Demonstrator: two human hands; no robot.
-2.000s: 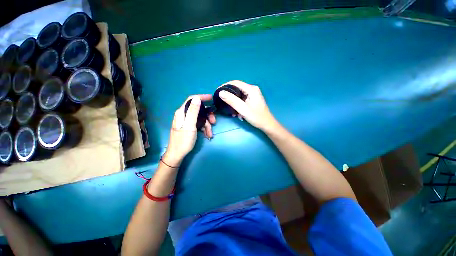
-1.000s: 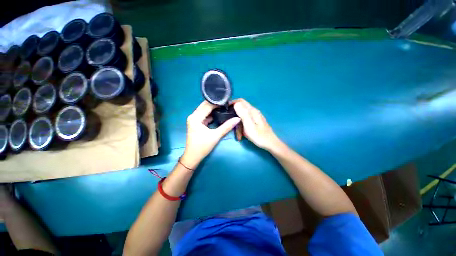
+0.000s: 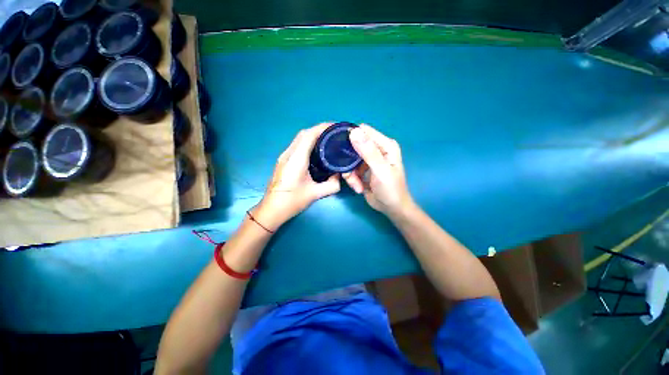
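Note:
A black round phone mount (image 3: 339,149) is held above the blue-green bench, its disc face with a pale ring turned up. The disc lies over the base, and no stem shows between them. My left hand (image 3: 299,173) is bare and wraps the mount's left and lower side. My right hand (image 3: 381,167) is bare, with its thumb on the disc's right edge and its fingers at the lower right side. The fingertips under the mount are partly hidden.
Rows of black mounts (image 3: 128,85) stand on stacked cardboard pads (image 3: 139,198) at the left. The bench (image 3: 469,124) has a green far edge. A clear object (image 3: 612,23) is at the far right corner. Open cartons (image 3: 513,282) stand below the bench at the right.
The mount went from two parts held apart, to an open disc above its base, to a disc lying over the base. My right thumb is now on the disc. The view has shifted.

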